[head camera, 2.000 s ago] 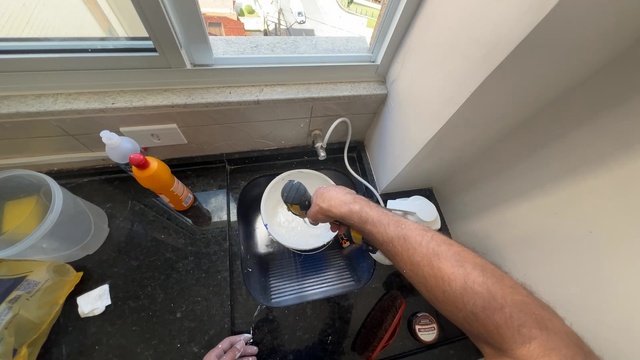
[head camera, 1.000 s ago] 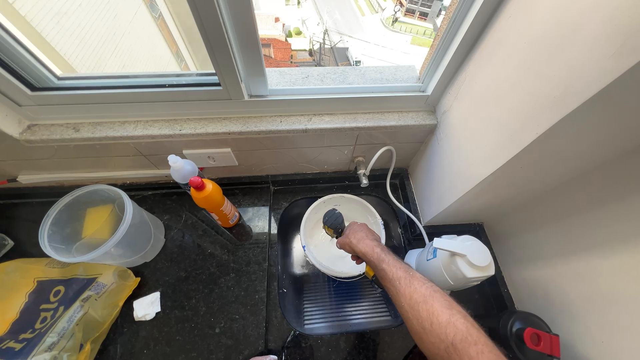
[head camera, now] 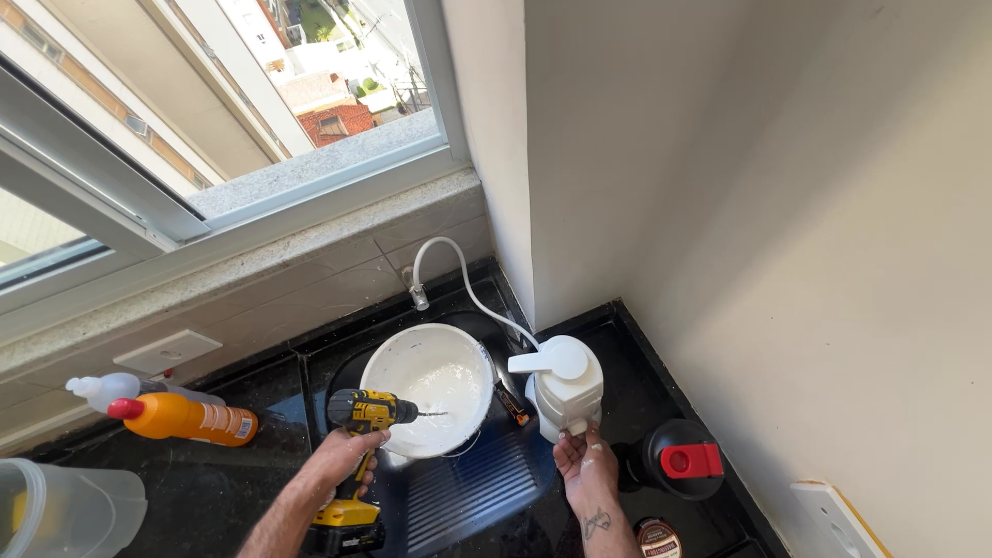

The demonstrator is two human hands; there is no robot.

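A yellow and black cordless drill (head camera: 364, 415) is gripped by its handle in my left hand (head camera: 349, 461). Its bit points right, over a white bucket (head camera: 428, 341) with white, wet-looking material inside. The bucket stands in the dark sink (head camera: 473, 496), beside its ribbed part. To the right is a white water filter (head camera: 570, 380) with a white hose (head camera: 465, 271) running to a wall tap (head camera: 419, 297). My right hand (head camera: 587, 461), palm up and marked with white specks, has its fingertips on the small white knob (head camera: 575, 427) low on the filter's front.
An orange bottle (head camera: 190, 418) and a clear bottle (head camera: 116, 387) lean left in view, near a clear plastic tub (head camera: 93, 504). A black shaker with red lid (head camera: 686, 461) and a round tin (head camera: 659, 539) are at right. An orange-black tool (head camera: 511, 404) lies between bucket and filter.
The drill has passed from my right hand to my left. My right hand has moved from over the bucket to the water filter. The view has swung right.
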